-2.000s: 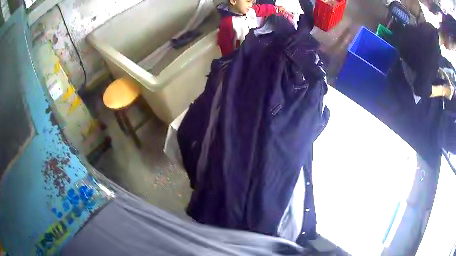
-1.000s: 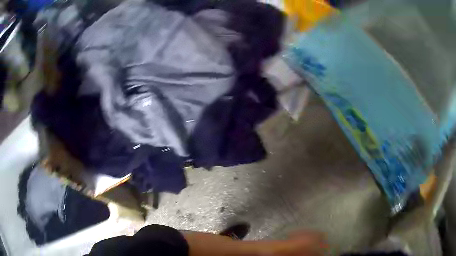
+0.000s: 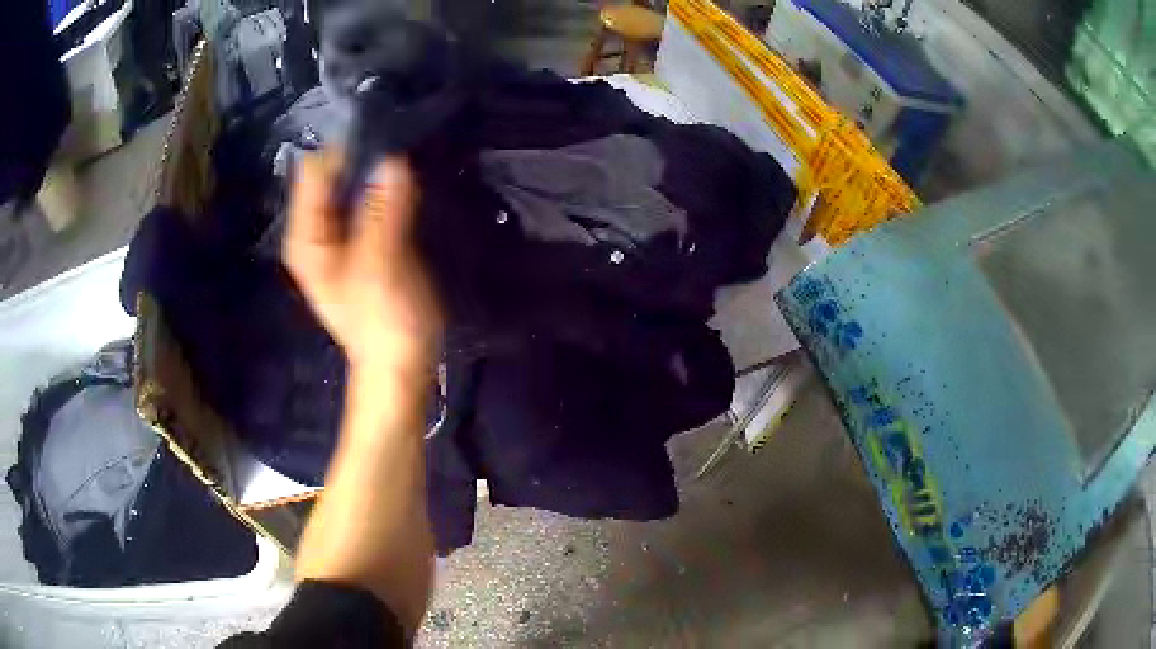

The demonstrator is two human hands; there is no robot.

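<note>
My left hand point(image 3: 361, 260) is blurred over the left part of a heap of dark garments point(image 3: 571, 311). Its fingers point away from me and look spread, with blurred dark-grey cloth point(image 3: 380, 57) at and beyond the fingertips. I cannot tell whether they grip it. The heap shows a grey lining patch point(image 3: 583, 190) and small shiny dots, and dark cloth hangs over its near edge. My right hand is not in view.
A brown carton edge point(image 3: 159, 380) borders the heap at left. A white tub point(image 3: 140, 596) holds grey and dark garments. A light-blue windowed machine point(image 3: 925, 380) stands at right, near a yellow-taped box point(image 3: 811, 140). A stool point(image 3: 621, 32) and speckled floor point(image 3: 558, 571) show.
The view has swung from the garment on the white surface to the heap and machine. My left hand has moved from the bottom edge up over the heap. Less grey lining shows on the heap.
</note>
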